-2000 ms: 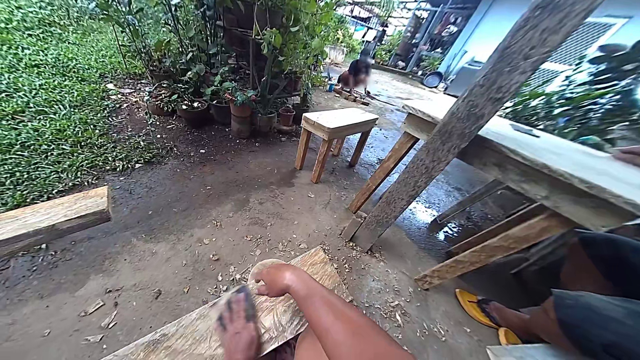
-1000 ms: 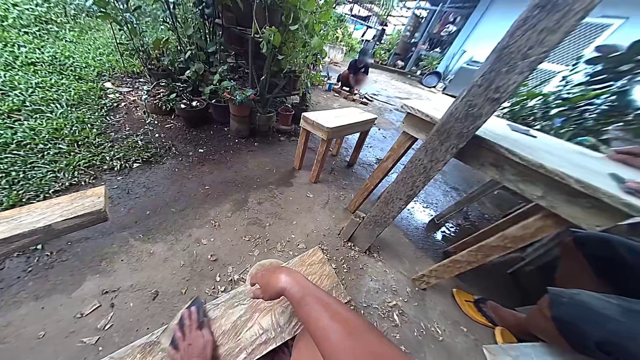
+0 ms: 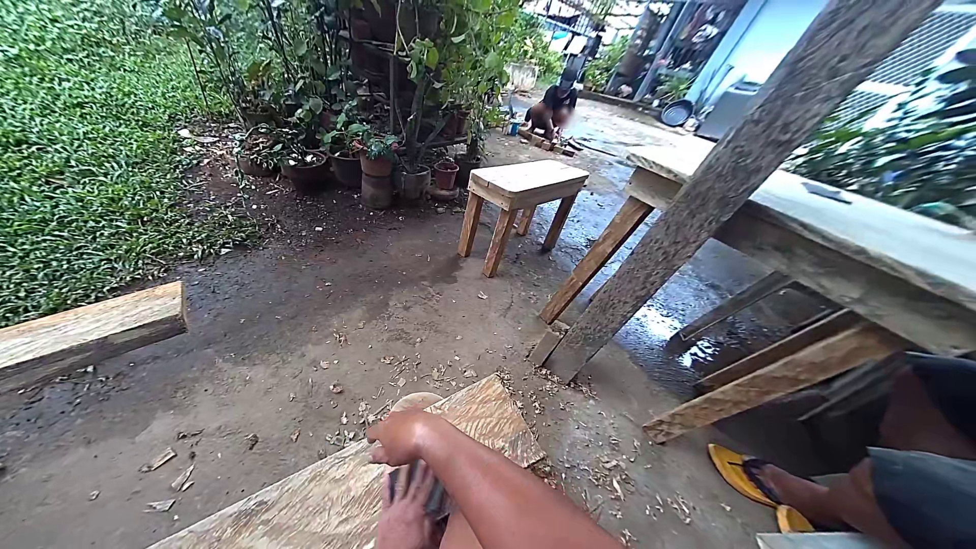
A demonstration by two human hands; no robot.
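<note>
A pale, rough-grained wooden board point(image 3: 305, 499) lies slantwise at the bottom of the view. My left hand point(image 3: 408, 507) is over it, fingers on a dark, flat pad point(image 3: 436, 499) that is partly hidden under them. Just beyond it, my right hand point(image 3: 400, 436) rests at the board's far edge with bent fingers, the forearm running down to the lower right. A round, pale thing point(image 3: 415, 400) shows beside its knuckles; what it is, and whether the hand grips it, I cannot tell.
A small wooden stool point(image 3: 526, 183) stands ahead. At right are a slanting wooden post point(image 3: 686, 221), a long wooden table point(image 3: 862, 221) and a seated person's leg point(image 3: 808, 496) with a yellow sandal. Another plank point(image 3: 91, 328) juts in at left. Wood shavings litter the ground; a person crouches far off.
My left hand has moved right along the board with the dark pad, from the left of my right hand to close beneath it. My right hand has stayed in about the same place.
</note>
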